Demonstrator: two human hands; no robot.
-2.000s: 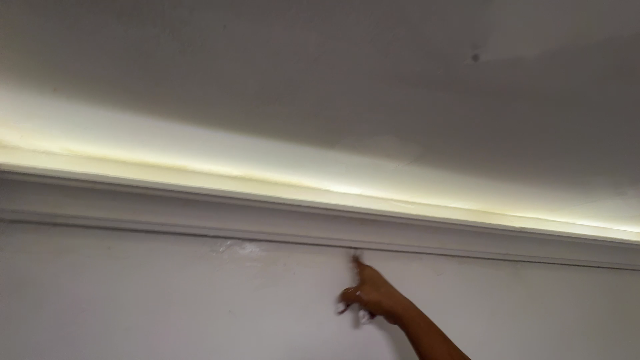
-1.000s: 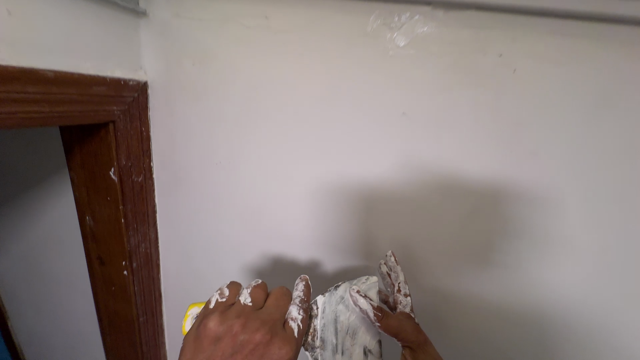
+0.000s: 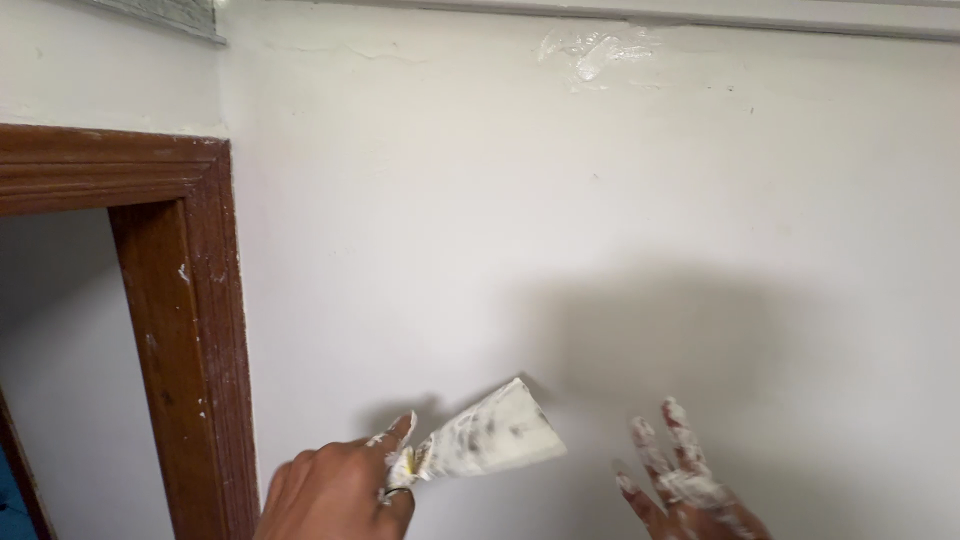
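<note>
My left hand [image 3: 345, 484], at the bottom centre-left, is closed around a putty knife [image 3: 491, 435]. The blade points right and up and is coated with white putty; the yellow handle is mostly hidden in my fist. At the lower right is my right hand [image 3: 686, 480], fingers apart and holding nothing, with white putty smeared over the fingers and back. High on the white wall [image 3: 420, 225], just under the ceiling moulding, is a wet, glossy smear of putty [image 3: 600, 56].
A brown wooden door frame [image 3: 210, 315], spotted with white, stands at the left. Ceiling moulding [image 3: 787, 19] runs along the top, and a grey strip [image 3: 172, 16] is at the upper left. Shadows fall on the wall beyond my hands.
Two seconds ago one hand pointed at the wall just under the moulding. A second ago both hands were close together at the blade; now my right hand is apart from it, to the right.
</note>
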